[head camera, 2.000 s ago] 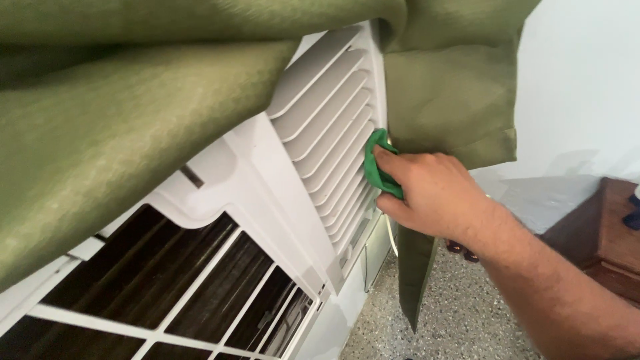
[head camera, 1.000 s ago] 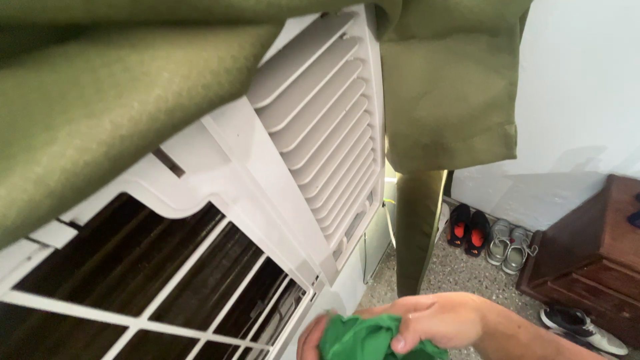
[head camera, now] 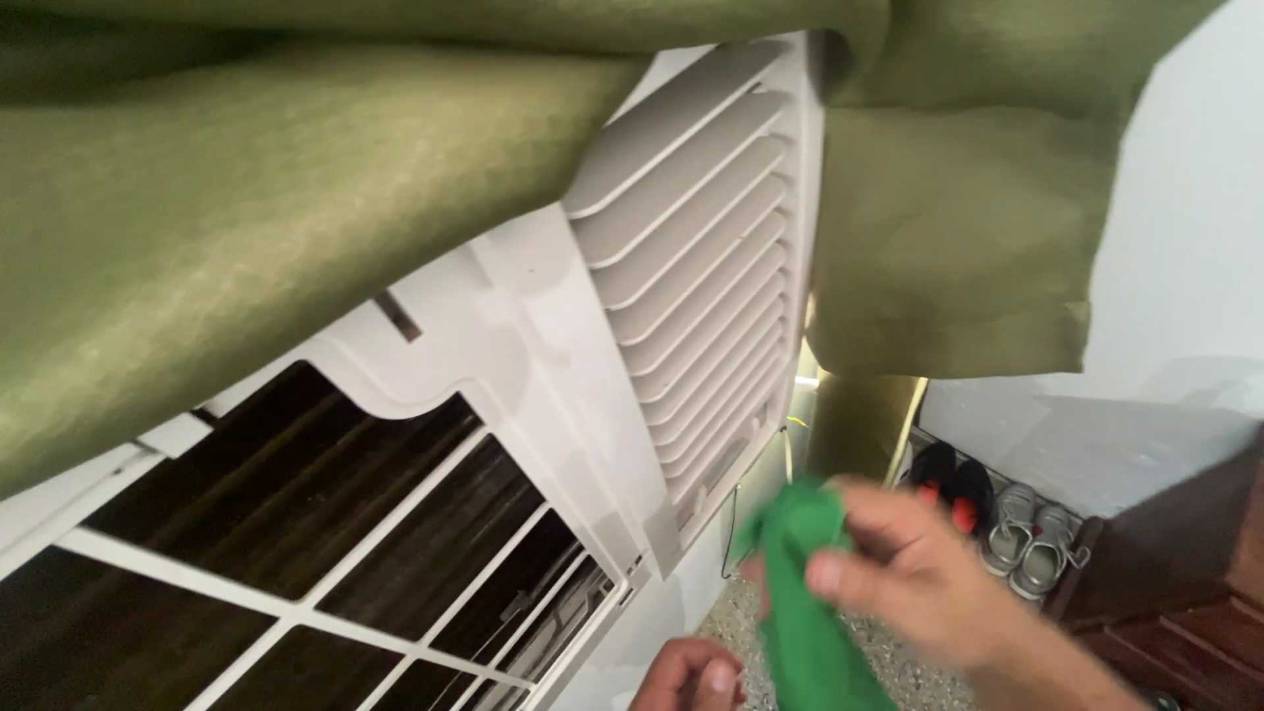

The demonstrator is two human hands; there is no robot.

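Note:
My right hand (head camera: 904, 573) grips a green cloth (head camera: 815, 602), slightly blurred, which hangs down from the fingers at the lower right. My left hand (head camera: 689, 676) shows at the bottom edge, left of the cloth, with its fingers curled; nothing is seen in it. In front stands a white window air conditioner's front, with a slatted louver grille (head camera: 701, 286) at its right and a white lattice frame (head camera: 296, 612) over dark fins at the lower left. Both hands are below and to the right of the louvers, apart from them.
Green curtain fabric (head camera: 296, 188) drapes over the top of the unit, and another fold (head camera: 958, 237) hangs at its right. A thin cord (head camera: 733, 533) dangles below. Black shoes (head camera: 953, 489) and grey shoes (head camera: 1032, 538) stand on the speckled floor beside brown wooden furniture (head camera: 1175, 592).
My right hand was at the louvers' right edge with the cloth, then moved down off them. It now holds the cloth hanging lengthwise, and my left hand has come into view at the bottom.

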